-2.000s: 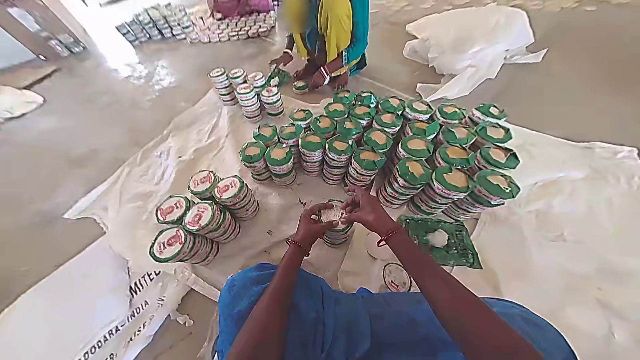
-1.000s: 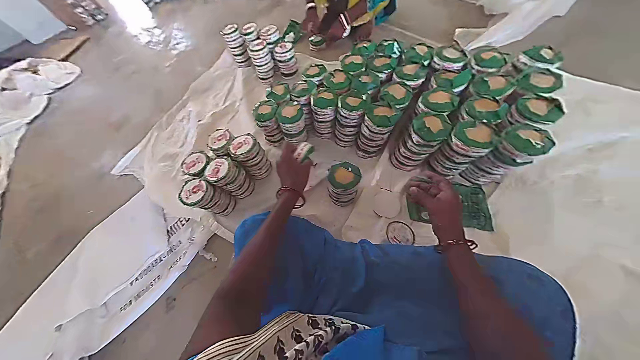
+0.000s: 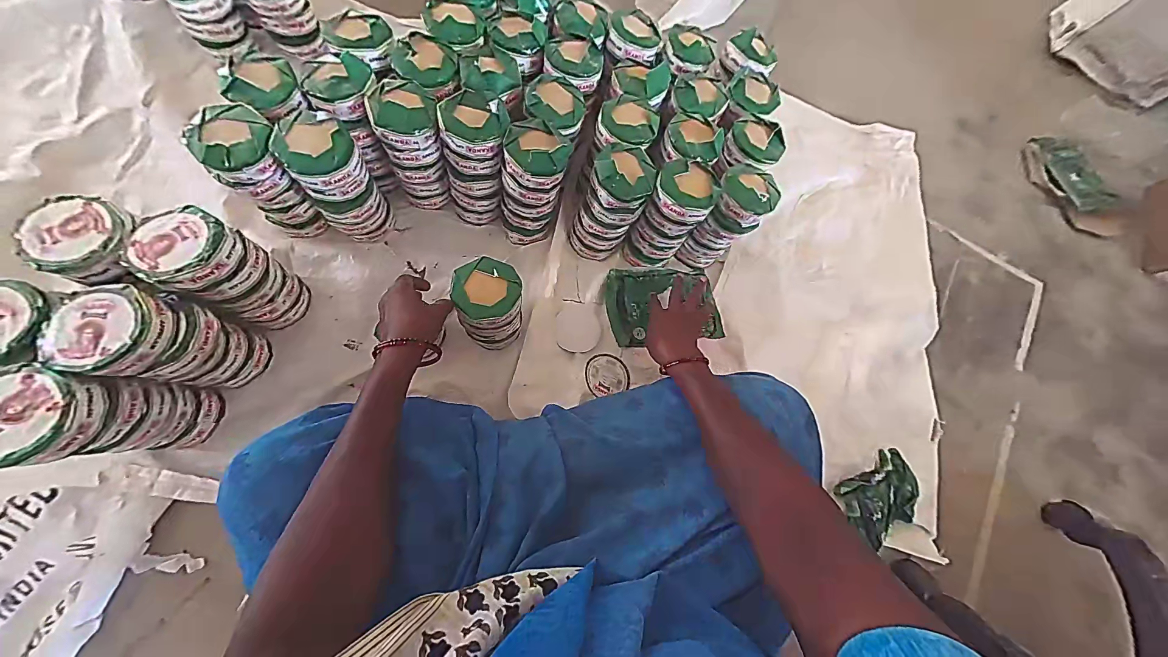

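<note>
A stack of round packets wrapped in green and white paper stands in front of me, its top green with a tan centre. My left hand is just left of it, fingers partly curled; whether it touches the stack or holds anything small cannot be told. My right hand lies with spread fingers on a flat pile of green wrappers. Between the wrappers and the stack lies a pale disc on the sheet, and nearer my knees is a round printed label.
Many stacks of green-topped packets stand beyond my hands. Stacks with white and red tops are at the left. A pale plastic sheet lies under them. Crumpled green wrapping is by my right knee, and a person's foot shows at the right.
My left hand, which held a small packet out to the left one second ago, has come back beside the middle stack. My right hand has settled on the green wrappers. The view has swung right.
</note>
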